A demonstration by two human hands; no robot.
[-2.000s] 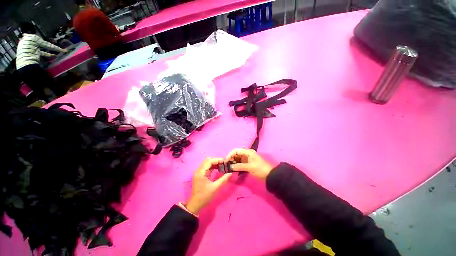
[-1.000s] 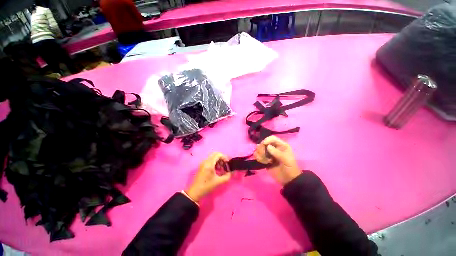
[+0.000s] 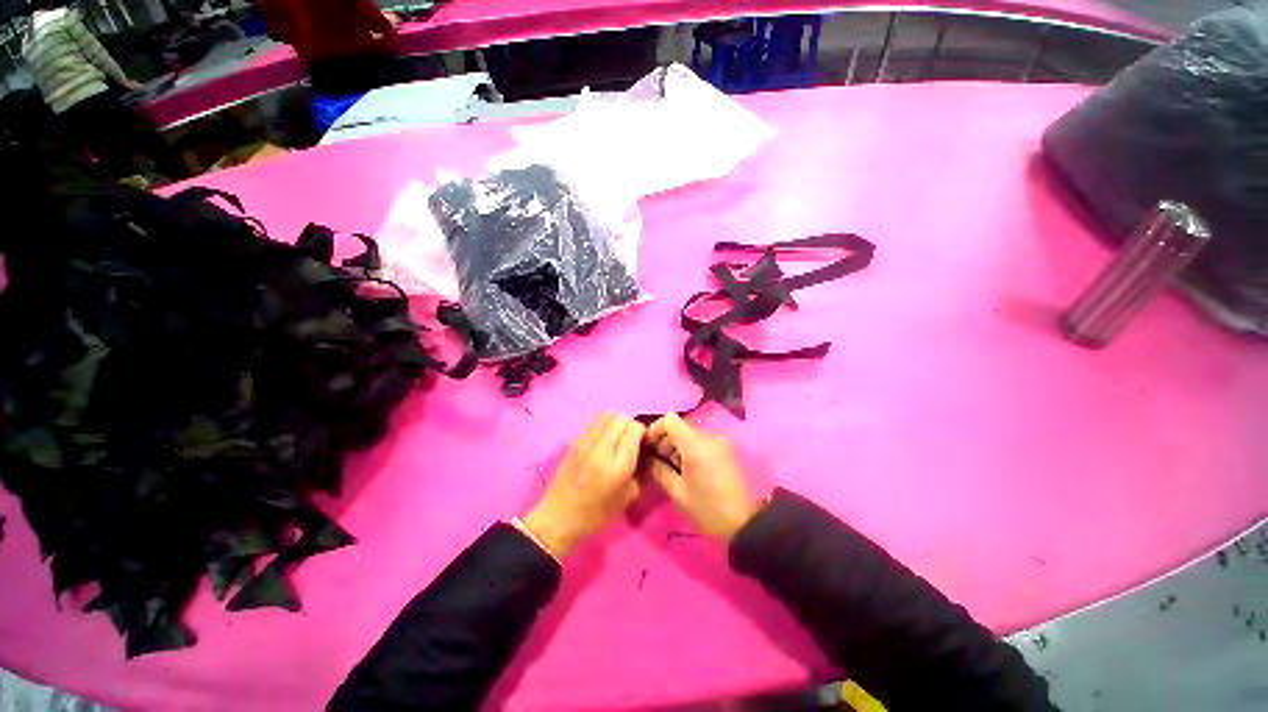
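My left hand [image 3: 595, 480] and my right hand [image 3: 700, 473] meet at the front middle, fingers closed together on a dark webbing strap [image 3: 668, 416]. A small dark part shows between the fingertips; whether a buckle is there is hidden. A loose tangle of black straps [image 3: 751, 299] lies just beyond my hands. A clear plastic bag of black buckles [image 3: 522, 251] lies beyond and left, its open mouth toward me, with several loose buckles [image 3: 524, 370] in front of it.
A large heap of dark straps [image 3: 181, 403] covers the left of the pink table [image 3: 960, 459]. A crumpled white sheet [image 3: 654, 132] lies behind the bag. A shiny metal flask [image 3: 1138, 274] stands right, beside a large dark sack [image 3: 1182, 153]. People and another pink table are beyond.
My hands were apart with a short strap length stretched between them; now they are together. Before that, a small black piece showed between the fingertips. The view has shifted a little.
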